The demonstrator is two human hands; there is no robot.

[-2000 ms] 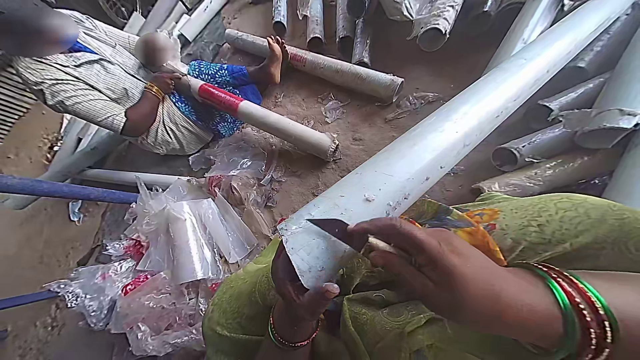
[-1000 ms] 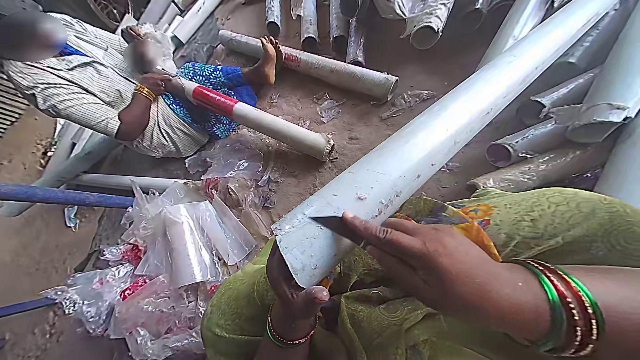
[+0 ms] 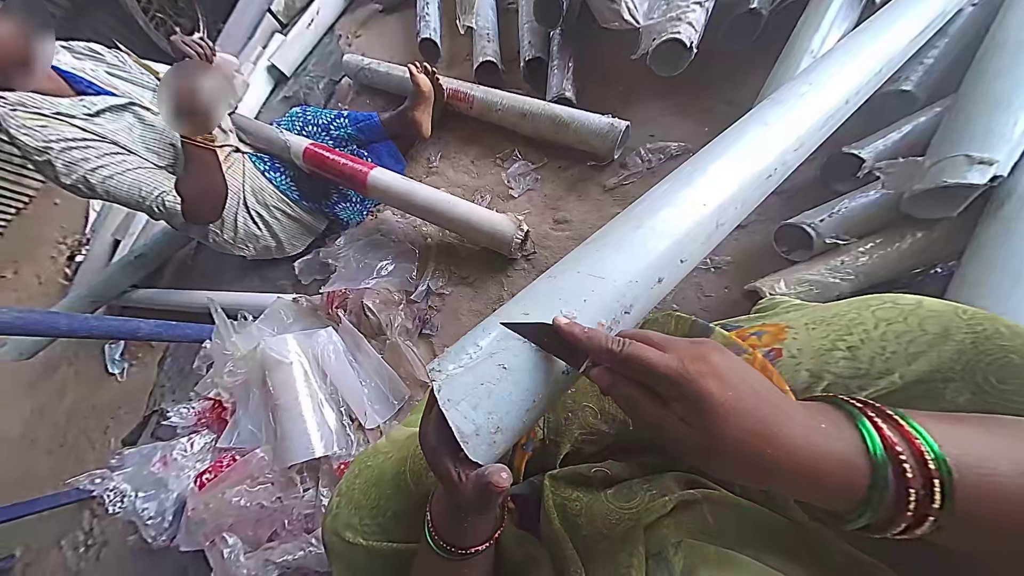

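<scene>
A long pale grey pipe (image 3: 640,248) slants from my lap up to the top right. My left hand (image 3: 464,472) grips its near end from below, with the fingers hidden under or inside the rim and the thumb outside. My right hand (image 3: 680,392) holds a dark pointed blade (image 3: 544,340), its index finger lying along the back, and the blade rests against the upper side of the pipe a little above the end. The blade's handle is hidden in my hand. Green cloth covers my lap beneath the pipe.
Another person (image 3: 136,152) sits at upper left with a red-banded pipe (image 3: 432,200). Clear plastic film (image 3: 304,392) is heaped at lower left, near a blue bar (image 3: 104,324). One pipe (image 3: 528,116) lies on the ground ahead; several wrapped pipes (image 3: 840,220) lie at right.
My right hand with the blade has shifted slightly up along the pipe, away from its near end. My left hand stays at the end. The other person's raised hand has moved.
</scene>
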